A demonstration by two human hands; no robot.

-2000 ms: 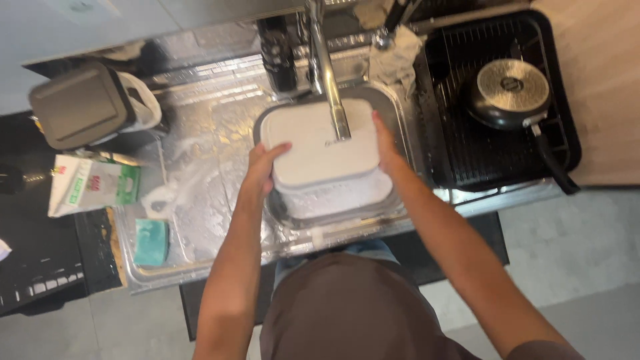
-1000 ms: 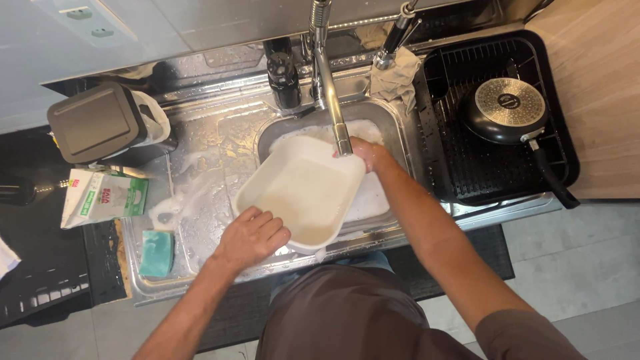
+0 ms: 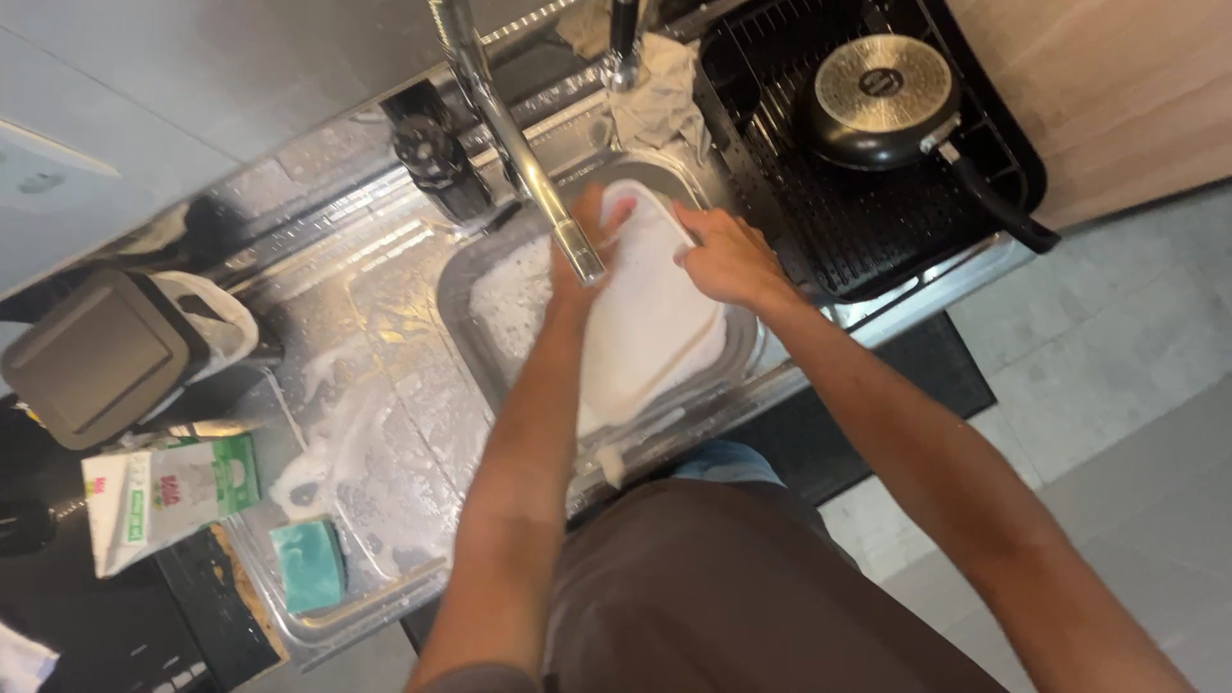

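A white rectangular tub [image 3: 650,303] is tilted in the stainless steel sink basin [image 3: 462,318], where white suds show at the left. My right hand [image 3: 727,255] grips the tub's rim at its upper right. My left hand [image 3: 587,241], blurred and partly behind the metal faucet [image 3: 580,252], is at the tub's upper left side with its fingers apart; whether it touches the wall is not clear.
A teal sponge [image 3: 308,566] and suds lie on the drainboard [image 3: 404,433]. Left are a lidded bin [image 3: 101,356] and a carton [image 3: 173,491]. An upturned frying pan [image 3: 881,96] sits on a black rack [image 3: 837,231]. A crumpled cloth [image 3: 659,96] and black bottle [image 3: 438,168] stand behind the basin.
The white tub, held level with its inside showing a second ago, is now tilted within the basin. My left hand has moved from its near rim to its upper left side.
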